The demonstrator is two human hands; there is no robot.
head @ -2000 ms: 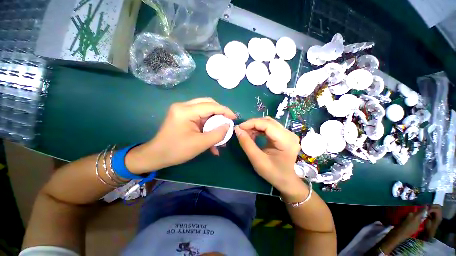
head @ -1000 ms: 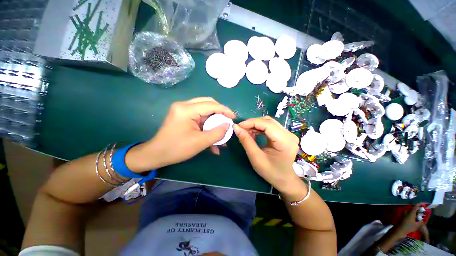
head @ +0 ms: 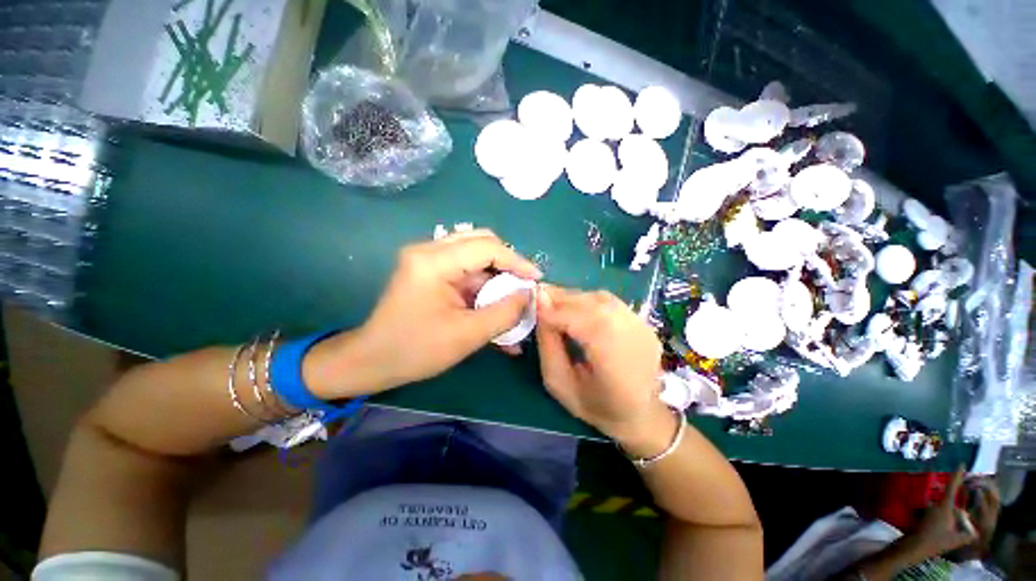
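Note:
My left hand (head: 437, 301) holds a white plastic disc (head: 506, 309) between thumb and fingers above the green bench. The blue wrist band and bangles are on this arm. My right hand (head: 596, 352) has its thumb and fingertips pinched together at the disc's right edge, touching or nearly touching it. Whatever is between the right fingertips is too small and hidden to make out. A small white piece (head: 452, 230) shows just behind my left hand. Tiny metal parts (head: 595, 237) lie on the bench beyond my right hand.
Loose white discs (head: 591, 166) lie at the back middle. A pile of wired subassemblies (head: 784, 244) covers the right. A clear bag of small metal parts (head: 369, 127) and a white carton with green strips (head: 273, 91) stand back left. Another person's hand (head: 949, 524) shows lower right.
The view has shifted slightly. Both hands are closer together at the disc, the right one turned more inward. A small white piece now shows behind my left hand.

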